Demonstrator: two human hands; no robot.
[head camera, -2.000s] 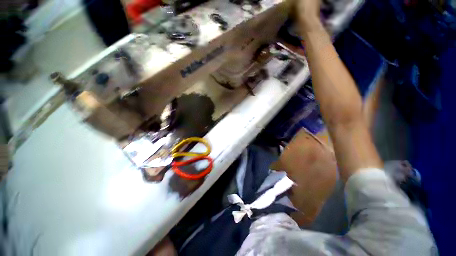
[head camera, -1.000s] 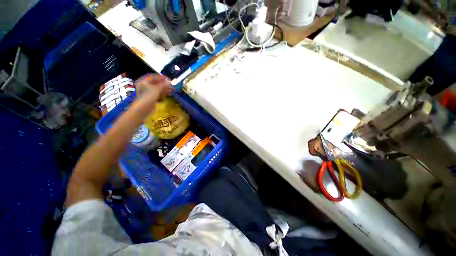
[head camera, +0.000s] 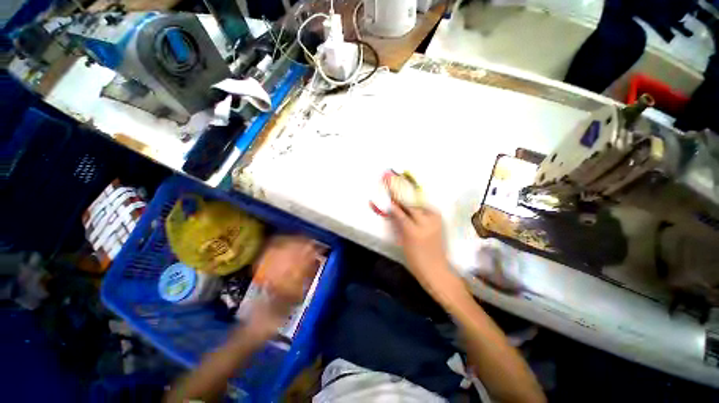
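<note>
My right hand (head camera: 419, 236) is over the white machine table (head camera: 339, 161), gripping the scissors (head camera: 400, 190). Their red and yellow handles show blurred at my fingertips; the blades cannot be made out. My left hand (head camera: 290, 266) is blurred over the right part of the blue plastic basket (head camera: 146, 319), above an orange-white packet (head camera: 309, 303); whether it holds anything cannot be told. The dark cloth bundle (head camera: 378, 327) lies on my lap, with a white tie strip (head camera: 459, 366) partly visible beside my right forearm.
The cream sewing machine (head camera: 615, 157) stands at the right. The basket also holds a yellow bag (head camera: 213, 236) and round tub (head camera: 180, 282). Another machine (head camera: 169, 63) is at the upper left, near white cords (head camera: 337, 59). A red object (head camera: 658, 93) is at the upper right.
The scissors have left their place by the needle plate and are in my right hand, farther left on the table. My left hand has moved from the basket's far edge down over the packet.
</note>
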